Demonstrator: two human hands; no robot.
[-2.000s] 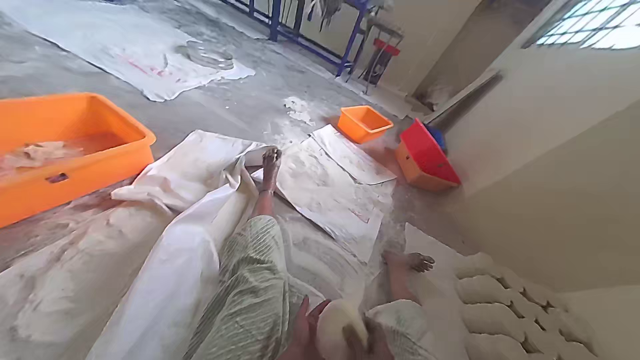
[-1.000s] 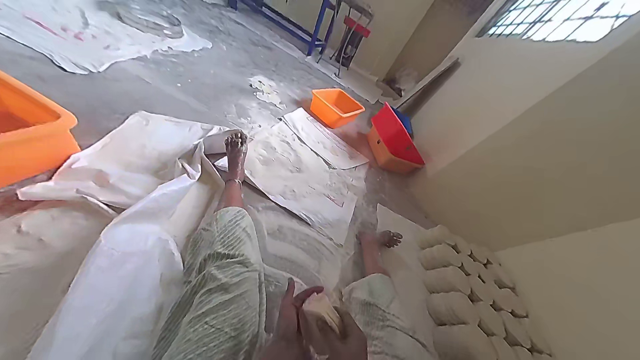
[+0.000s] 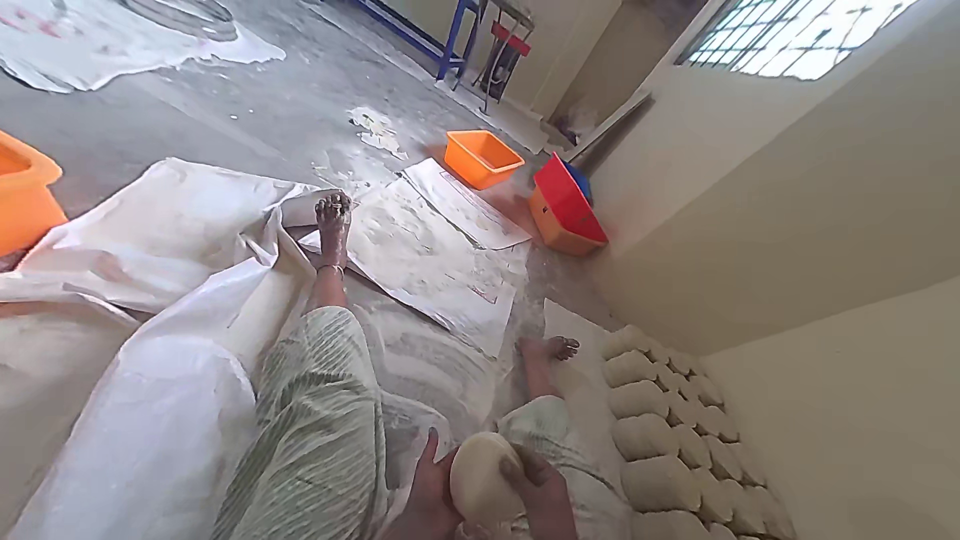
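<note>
Between my two hands, low in the head view, is a pale, flat, rounded piece that looks like dough. My left hand cups its left edge with the thumb pointing up. My right hand grips the right edge, thumb lying across its face. Both hands are over the floor between my outstretched legs. To the right, rows of similar pale rounded pieces stand packed together on a sheet beside the wall.
White powder-dusted sheets lie ahead of my legs, and bunched white cloth is at the left. Orange tubs and a red tub stand farther off. A blue metal frame is at the back.
My hands have turned the pale piece so that its broad round face shows; one second ago they covered more of it. The view has shifted somewhat right.
</note>
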